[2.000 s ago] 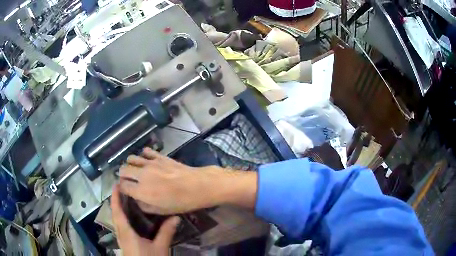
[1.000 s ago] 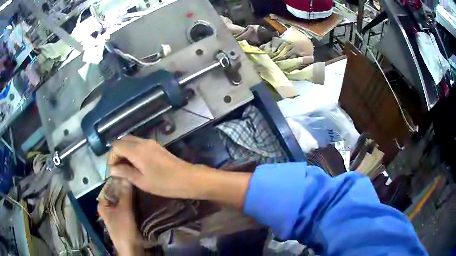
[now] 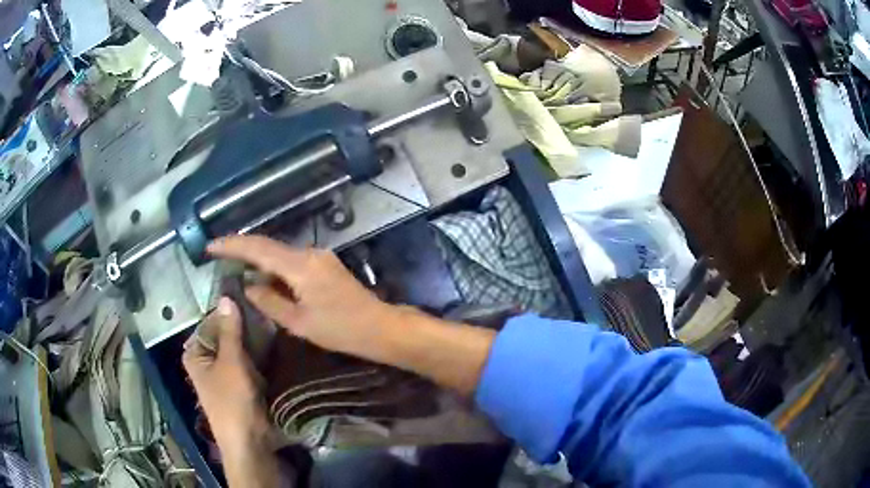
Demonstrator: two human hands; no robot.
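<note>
My left hand (image 3: 225,381) is at the lower left with its thumb up, closed on a small grey-brown cloth piece (image 3: 232,286). My right hand (image 3: 310,291) reaches over from the right in a blue sleeve. Its index finger is stretched toward the roller bracket, and its other fingers are bent beside the cloth piece; whether they grip it is hidden. A stack of brown plies (image 3: 329,386) with pale edges lies curved below my right wrist, over the dark tray (image 3: 553,229).
A blue-grey roller bracket (image 3: 277,172) with a bright cross rod stands on the metal bed plate (image 3: 124,143), just beyond my hands. Checked cloth (image 3: 501,253) lies in the tray. Tied bundles (image 3: 110,410) are at left. A plastic bag (image 3: 639,243) and brown board (image 3: 725,191) are at right.
My right hand has lifted its index finger away from the left hand, where the hands were together before. More of the brown stack shows. The whole view has shifted, with the machine now higher.
</note>
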